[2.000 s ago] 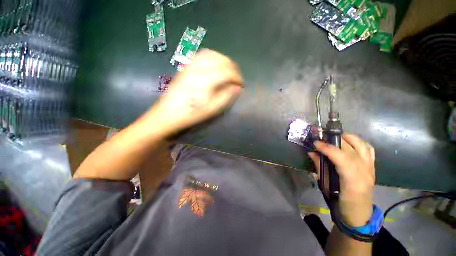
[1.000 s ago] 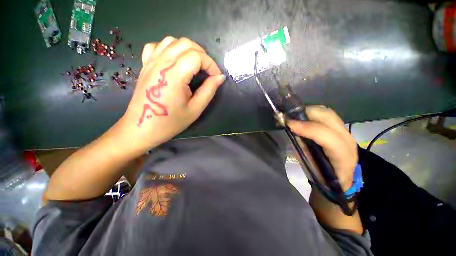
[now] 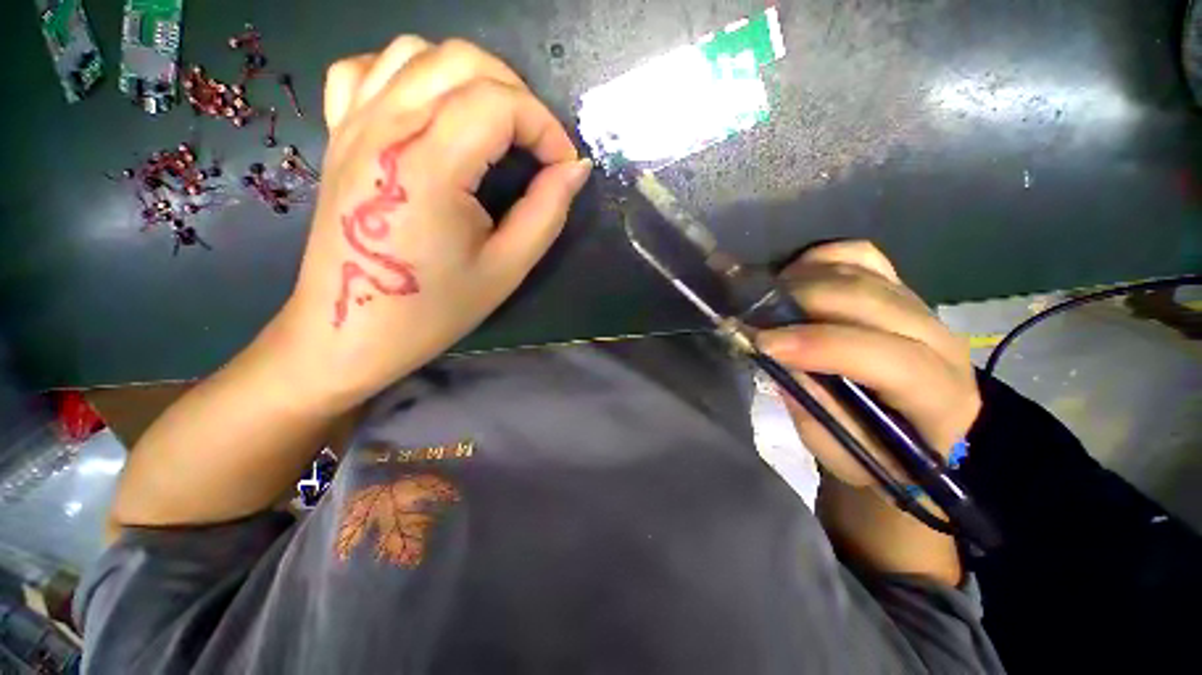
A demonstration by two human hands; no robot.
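Observation:
A circuit board (image 3: pixel 679 95), glaring white with a green right end, lies on the dark green bench top in front of me. My left hand (image 3: pixel 442 198) has thumb and index fingertips pinched together at the board's lower left corner. Whatever is between them is too small to make out. My right hand (image 3: pixel 870 350) holds the soldering iron (image 3: pixel 857 419) like a pen. Its tip points up and left to the board's lower left edge, close to my left fingertips. A thin bent metal feed tube (image 3: pixel 675 280) runs beside the iron.
Small dark red leaded components (image 3: pixel 171 187) lie in loose piles left of my left hand. Two other green boards, one of them upright in view (image 3: pixel 150 50), lie at the upper left. A black cable (image 3: pixel 1074 301) runs off right. The bench's front edge crosses below my hands.
My left hand has gone from a blurred reach near the components to the board. The iron has swung left, its tip now at the board's corner. The view has shifted.

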